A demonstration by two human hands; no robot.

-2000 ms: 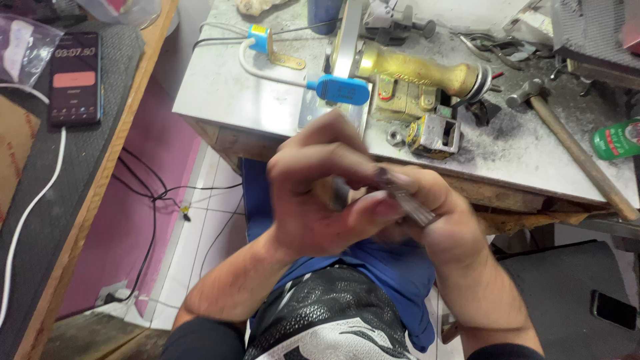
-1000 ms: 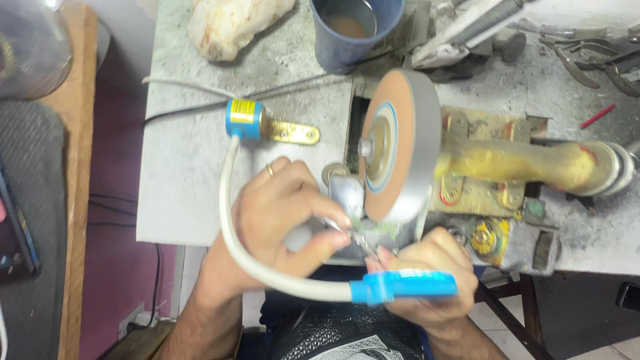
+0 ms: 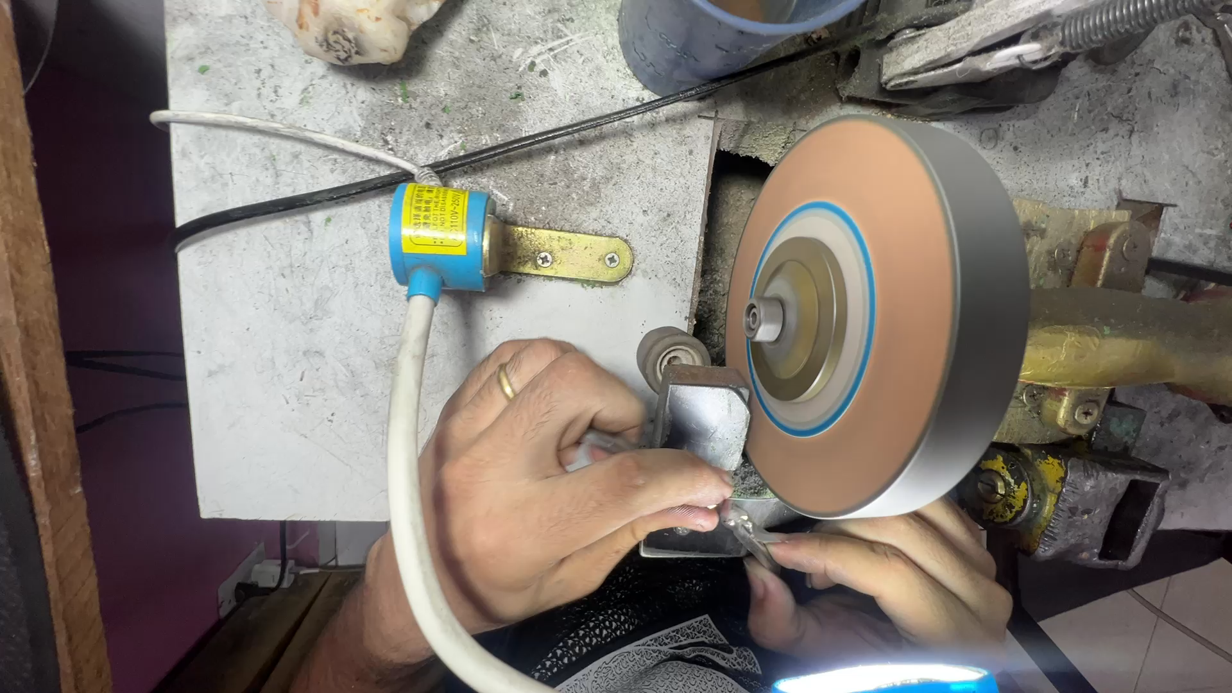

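A grinding wheel (image 3: 837,318) with an orange-brown side face and a grey rim stands on its spindle; its smooth, blurred rim suggests it is spinning. Just below it, my left hand (image 3: 549,481) pinches a tiny piece, mostly hidden, between thumb and forefinger. My right hand (image 3: 885,577) grips a small metal tool (image 3: 751,539) whose tip meets the left fingertips. Beside the wheel's lower left is a metal rest plate (image 3: 705,423), close to my left fingers. The blue head of a lit lamp (image 3: 885,679) is at the bottom edge, in front of my right hand.
The lamp's blue base (image 3: 441,236) is on a brass bracket (image 3: 568,252), and its white flexible neck (image 3: 409,443) crosses over my left forearm. A black cable (image 3: 577,135) crosses the dusty bench. Behind are a blue cup (image 3: 693,48) and a whitish stone (image 3: 351,29). A machine housing (image 3: 1097,356) stands right.
The view has moved much closer to the wheel. Two seconds ago my hands were together in front of the bench; now they are at the wheel's lower edge. The lamp head is lower in view and lit.
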